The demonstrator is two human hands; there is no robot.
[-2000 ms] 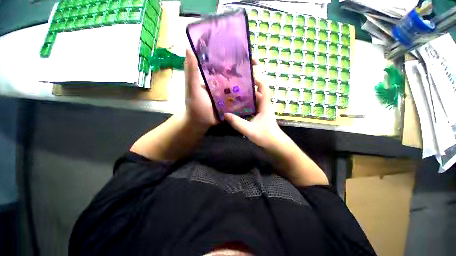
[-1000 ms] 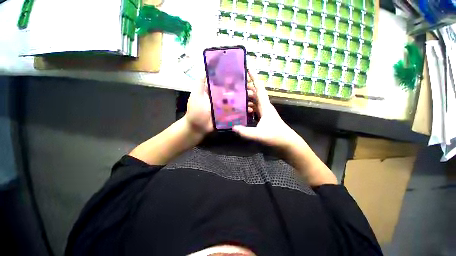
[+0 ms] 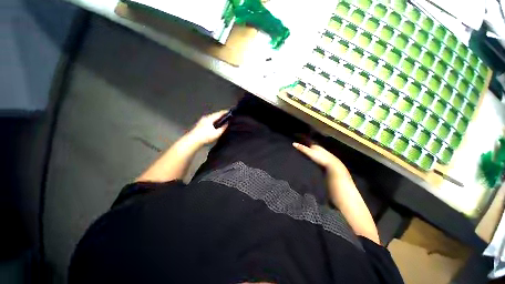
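Note:
My left hand point(image 3: 209, 128) is low at the left of my lap, below the bench edge, closed around a dark, narrow object point(image 3: 224, 118), which looks like the smartphone seen edge-on. Its screen is not visible. My right hand point(image 3: 318, 155) is at the right of my lap, just below the bench edge, with nothing visible in it. Its fingers are partly hidden against the dark clothing, so their spread is hard to tell.
The grid of pale-green squares point(image 3: 382, 97) lies on a brown cardboard sheet point(image 3: 354, 136) on the bench. A green bundle point(image 3: 260, 19) lies beside the white stack point(image 3: 188, 12). Another green clump point(image 3: 491, 165) is at far right. Brown cardboard point(image 3: 423, 260) is below the bench.
The phone's lit screen is no longer seen. My hands have separated: the left lower-left with the dark object, the right off the phone. The view has turned, so the bench appears tilted.

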